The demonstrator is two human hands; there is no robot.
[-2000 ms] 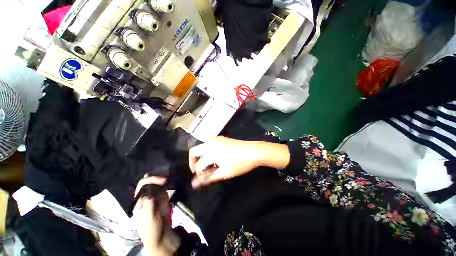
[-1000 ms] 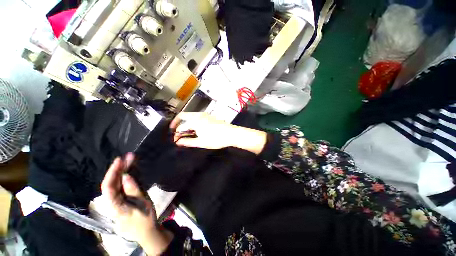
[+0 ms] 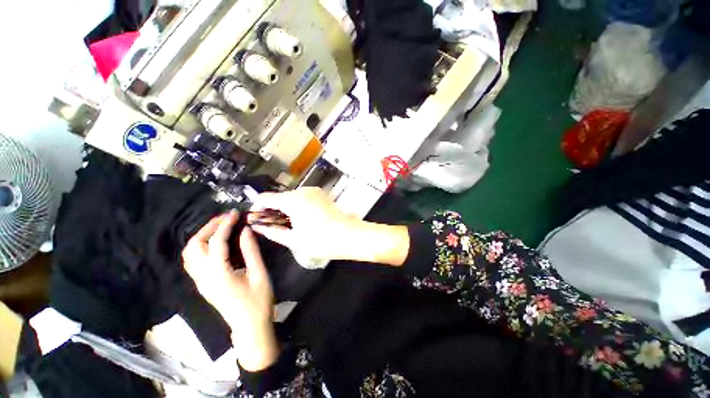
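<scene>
My left hand (image 3: 233, 272) and my right hand (image 3: 311, 225) are close together just below the presser foot area (image 3: 222, 167) of the cream overlock machine (image 3: 268, 78). Both hold the edge of a black fabric piece (image 3: 183, 206) between fingertips. The dark snips (image 3: 268, 219) show in the fingers of my right hand. The fabric edge at the needle is partly hidden by the fingers. More black fabric (image 3: 101, 241) is heaped left of my hands.
A pale strip bundle (image 3: 124, 357) lies across the lower left pile. A fan (image 3: 23, 202) stands at left. A red cord loop (image 3: 395, 169) and a white plastic bag (image 3: 459, 159) are at the table edge. Striped garments (image 3: 669, 210) lie at right. Dark fabric (image 3: 401, 54) hangs behind the machine.
My left hand has moved up and right from the lap side to the fabric near the needle. My right hand has moved up to the presser foot area. The view has shifted slightly.
</scene>
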